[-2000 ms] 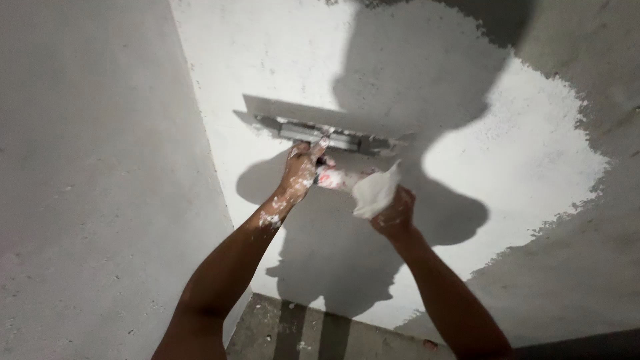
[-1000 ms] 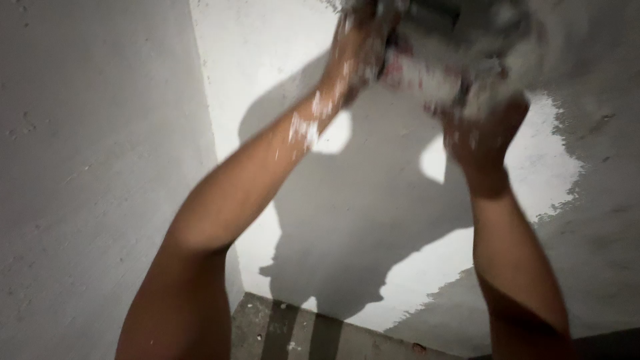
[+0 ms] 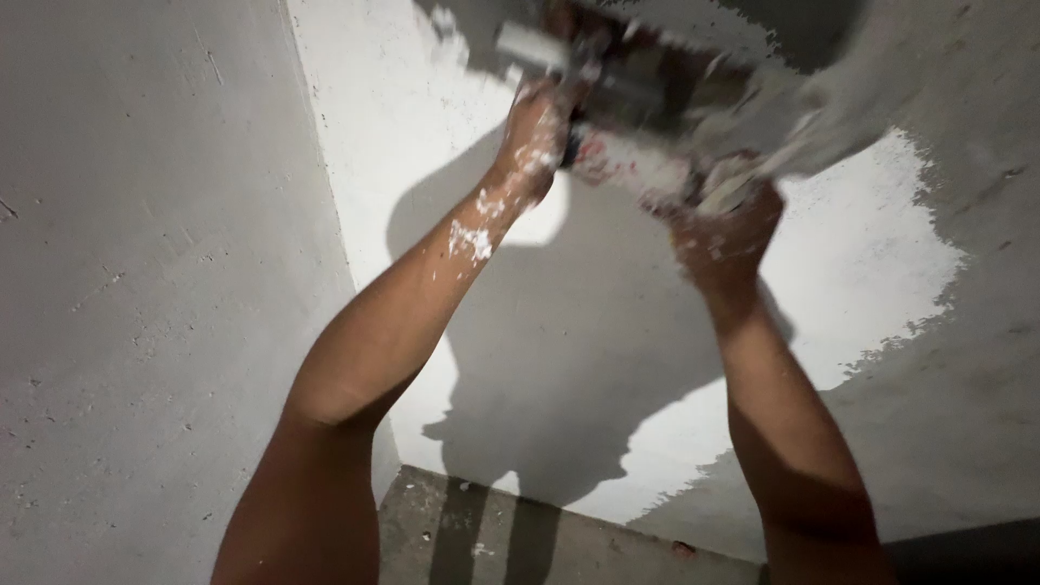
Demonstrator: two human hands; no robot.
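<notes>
My left hand (image 3: 536, 138), spattered with white putty, is closed around the handle of a wide metal plastering trowel (image 3: 642, 89) at the top centre. The trowel is blurred and smeared with grey-white putty. Between my hands lies a pale, red-marked cylindrical part (image 3: 621, 162) of a tool. My right hand (image 3: 727, 244) grips at its right end, with a lump of putty (image 3: 735, 183) over the fingers; what exactly the fingers hold is partly hidden. Behind both hands is a wall with a white putty coat (image 3: 869, 252), its right edge ragged.
A grey, pitted wall (image 3: 162, 284) meets the coated wall at a corner on the left. Bare rough concrete (image 3: 650, 552) runs along the bottom. Uncoated grey wall (image 3: 959, 406) shows at the right. My shadow falls across the middle.
Both hands and the tools have moved upward in view from the centre. The trowel, edge-on two seconds ago, now shows a broad, putty-smeared face.
</notes>
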